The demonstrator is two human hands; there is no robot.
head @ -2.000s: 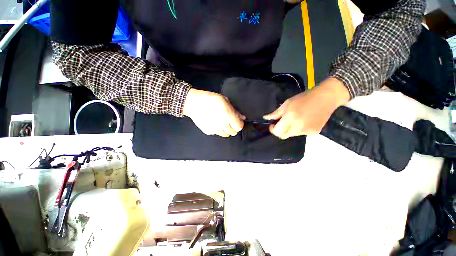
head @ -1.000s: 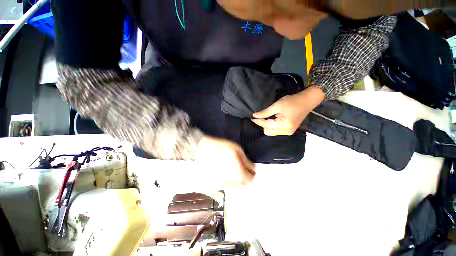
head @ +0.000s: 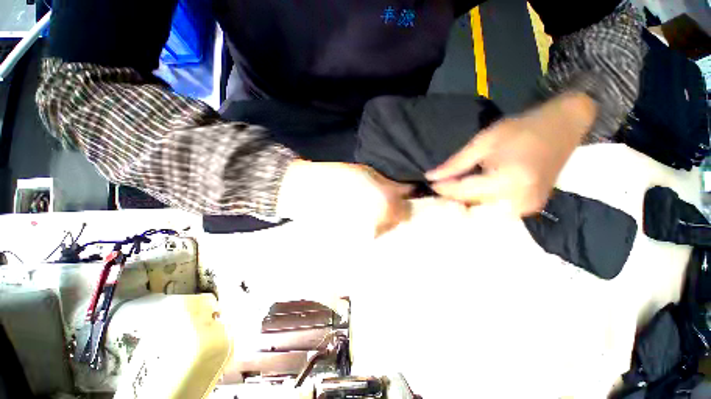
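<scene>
My left hand (head: 511, 167), on the picture's right, is blurred and pinches the edge of a black fabric piece (head: 417, 128). My right hand (head: 351, 199), on the picture's left, is also blurred; its fingertips meet the same edge, partly hiding the cloth. The rounded end of a long narrow black piece (head: 588, 234) sticks out past my left hand and lies on the white table. A large black panel (head: 300, 128) lies by my body, mostly behind my right forearm and sleeve.
The cream machine head (head: 171, 343) is at lower left, with red-and-dark tools (head: 101, 300) on it. Brownish bed plates (head: 300, 331) are at lower centre. Black pieces are piled at upper right (head: 670, 109). Other black pieces lie at far right (head: 670, 214) and lower right (head: 666, 351).
My right hand has come back up to the cloth beside my left hand. The large panel's lower right part no longer shows on the table. The narrow piece has shifted slightly, and its long zip is mostly hidden.
</scene>
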